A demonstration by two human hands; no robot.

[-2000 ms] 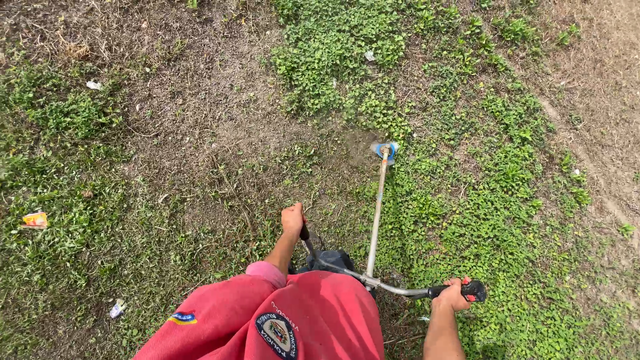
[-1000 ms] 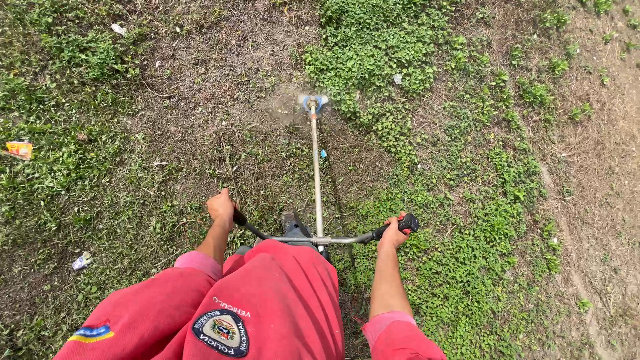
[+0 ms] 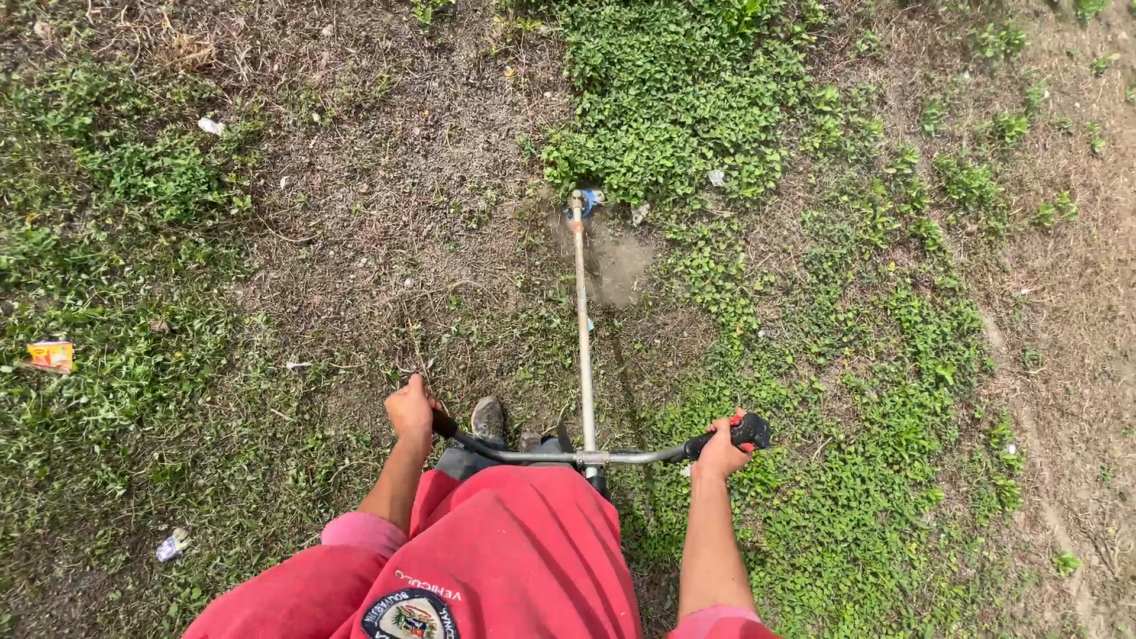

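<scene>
My left hand (image 3: 411, 408) is closed round the left grip of a brush cutter's handlebar (image 3: 506, 456). The right grip, black with red controls, is in my right hand (image 3: 722, 451). From the bar's middle the metal shaft (image 3: 582, 333) runs forward to the cutting head (image 3: 581, 201), which has a blue part. The head is low over the ground at the near left edge of a dense patch of green weeds (image 3: 683, 98), and a haze of dust or clippings hangs just right of the shaft. The cutting tool itself is blurred.
An orange and yellow wrapper (image 3: 51, 356) and a crumpled white and blue wrapper (image 3: 170, 545) lie on the left. Pale litter (image 3: 716, 177) is among the weeds ahead. My boot (image 3: 488, 419) stands behind the bar. Dry bare soil (image 3: 1047, 444) runs along the right.
The cutting head swung left from two seconds ago to one second ago, and has since moved back right to the weed patch's edge. Both hands have stayed on the grips.
</scene>
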